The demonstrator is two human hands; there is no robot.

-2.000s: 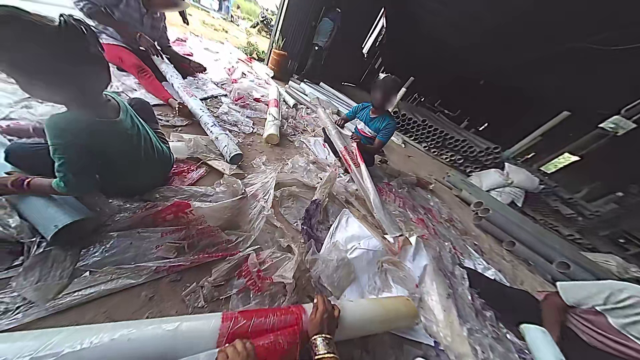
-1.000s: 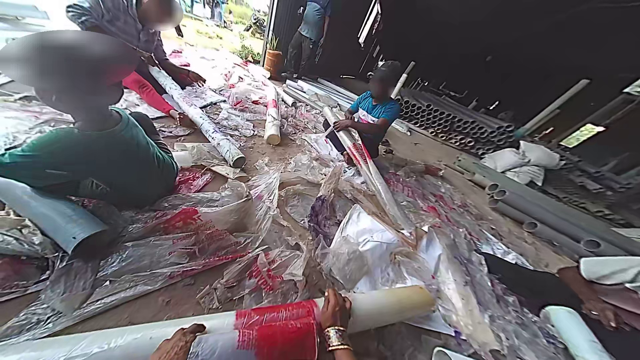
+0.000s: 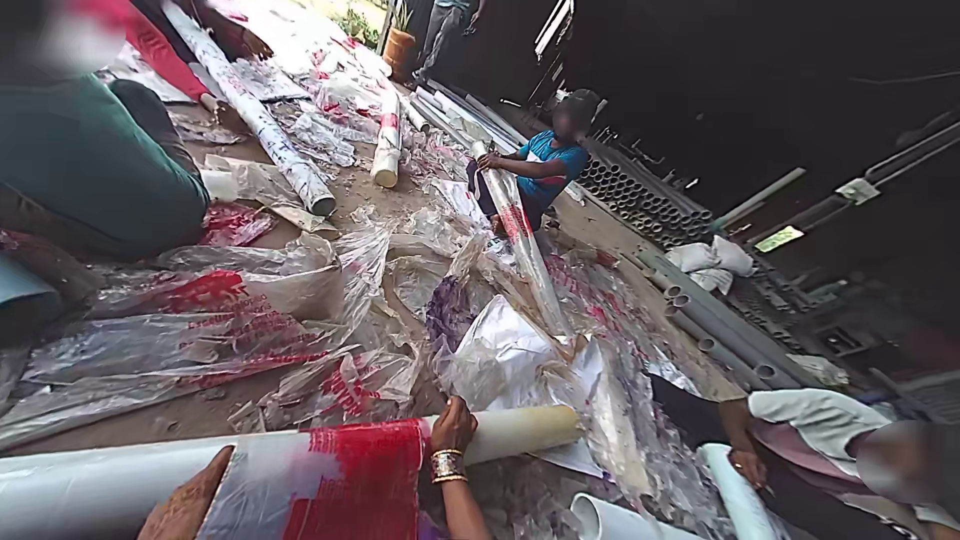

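A thick pale plastic pipe (image 3: 135, 469) lies across the lower left, its yellowed end pointing right. A clear plastic film with a red printed band (image 3: 360, 472) covers its middle. My right hand (image 3: 454, 429), with bangles at the wrist, rests on the pipe at the film's right edge, its fingers curled over the top. My left hand (image 3: 187, 499) lies at the film's left edge, cut by the lower frame edge; its grip is not clear.
Crumpled plastic film (image 3: 255, 322) spreads over the ground. A person in blue (image 3: 551, 161) holds a wrapped pipe (image 3: 525, 247). Others sit at left and lower right, near a pale pipe (image 3: 731, 487). Grey pipes (image 3: 720, 330) and white sacks (image 3: 712, 259) lie at right.
My left hand, lower on the film a second ago, is now at its left edge. The film's red band extends lower in front of the pipe.
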